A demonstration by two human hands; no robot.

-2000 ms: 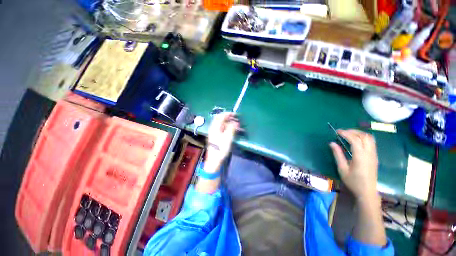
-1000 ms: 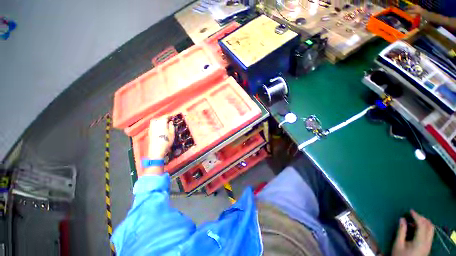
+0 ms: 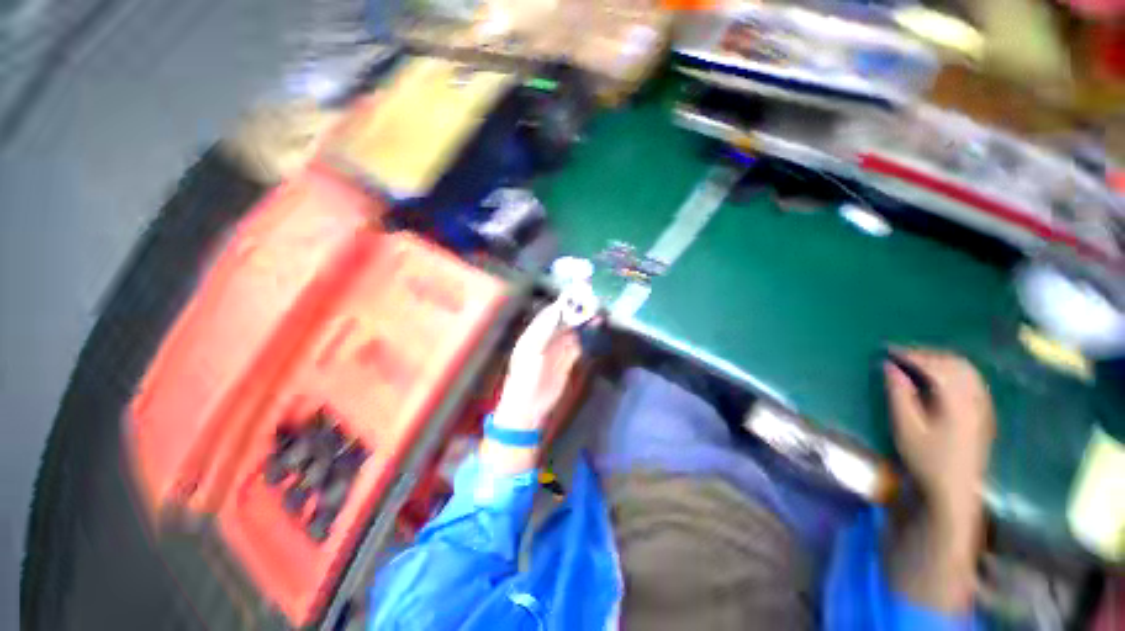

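Note:
The view is blurred by motion. My left hand is over the front edge of the green mat. Its fingertips hold a small pale piece with dark spots, too blurred to name. My right hand is over the right part of the mat, with its fingers around a small dark piece. A small metallic item lies on the mat by the white strip.
A red plastic crate with dark pieces stands at left. A blurred silver spool and a blue box with a tan top are beyond it. A compartment organizer runs along the back; a pale sheet lies right.
My left hand has moved from the dark pieces in the crate back to the mat's front edge, now with a small pale piece. My right hand still holds the dark piece. The view has swung right.

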